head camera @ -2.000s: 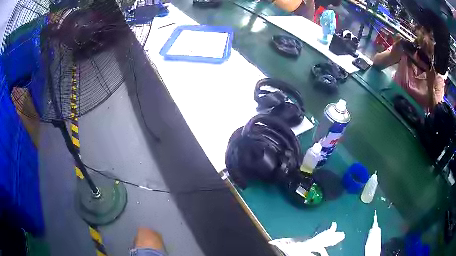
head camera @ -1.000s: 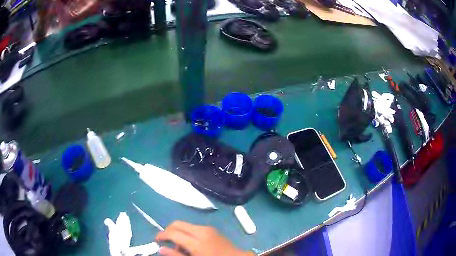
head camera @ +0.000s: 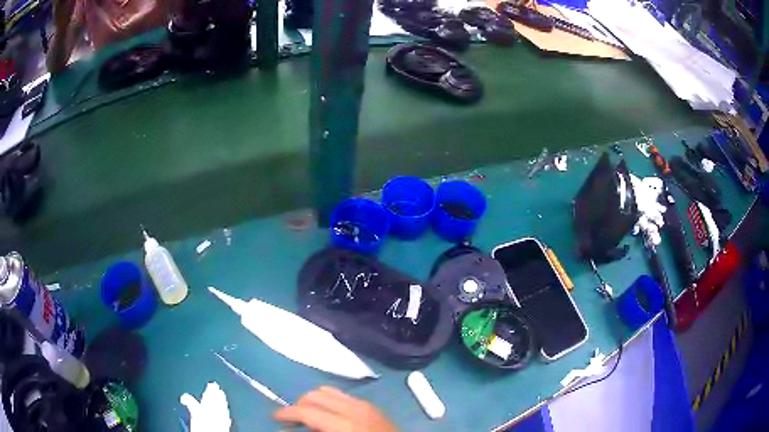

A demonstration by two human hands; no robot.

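My right hand (head camera: 337, 411) is at the bottom edge, partly cut off, its fingertips closed on the near end of thin pale metal tweezers (head camera: 253, 379). The tweezers point up-left, low over the teal bench. Ahead lies a black headphone unit (head camera: 362, 295) with oval cushions and white marks. Beside it are a round black part (head camera: 472, 278) and an open ear cup (head camera: 495, 336) with a green board and a white block inside. A long white tapered tube (head camera: 295, 335) lies left of the cushions. My left hand is not in view.
Blue cups (head camera: 409, 207) stand behind the headphone unit. A phone-like black slab (head camera: 541, 299) lies right of the open cup. A glue bottle (head camera: 164, 270), spray can (head camera: 38, 308) and white glove (head camera: 207, 410) are at left. A green post (head camera: 336, 110) rises behind.
The view has swung from the fan and aisle to the bench. Over the last second my right hand stays low, and the tweezers shift slightly left against the bench items.
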